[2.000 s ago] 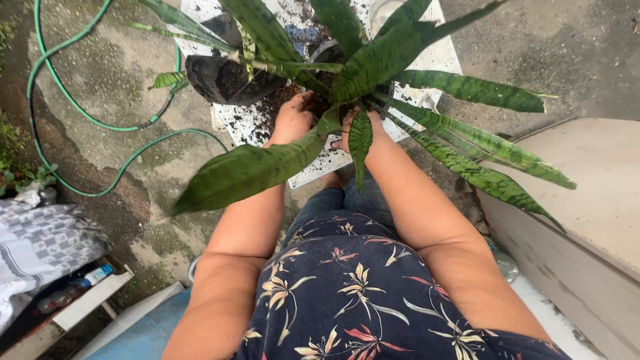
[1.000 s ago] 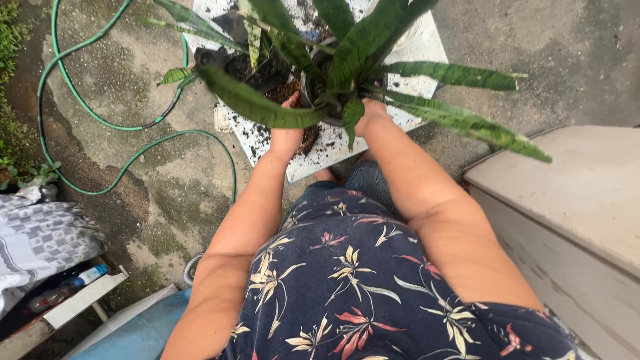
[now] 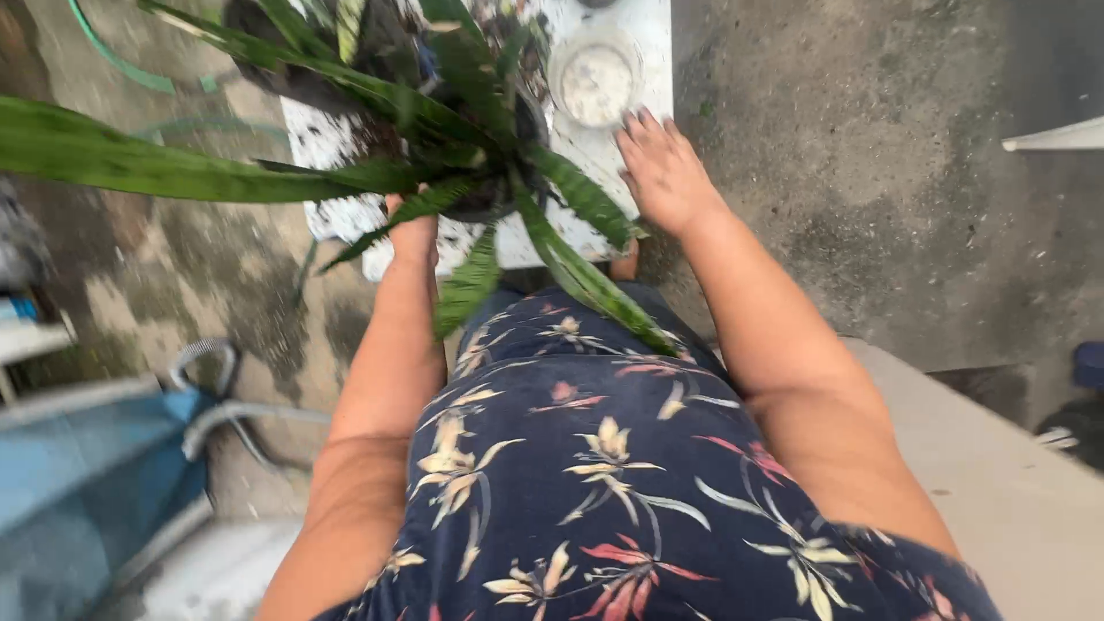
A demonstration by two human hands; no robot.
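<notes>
A snake plant (image 3: 470,95) with long mottled leaves stands in a dark round pot (image 3: 530,121) on a white, soil-strewn tabletop (image 3: 573,203). My left hand (image 3: 414,226) is at the pot's near left side, its fingers mostly hidden under leaves, so its grip cannot be told. My right hand (image 3: 662,168) is off the pot, fingers spread and slightly blurred, holding nothing. Its fingertips are at the near right rim of a clear round container (image 3: 597,79) with whitish contents; whether they touch is unclear. A black plant bag (image 3: 285,65) lies at the upper left, beside dark loose soil (image 3: 375,142).
A green hose (image 3: 121,65) runs over the stained concrete floor (image 3: 819,172) on the left. A blue object (image 3: 95,466) and a grey corrugated hose (image 3: 228,414) are at lower left. A pale flat-topped surface (image 3: 966,431) borders my right arm.
My right hand has left the pot and moved right, toward the clear container. The plant's leaves point in different directions than before. The view has shifted.
</notes>
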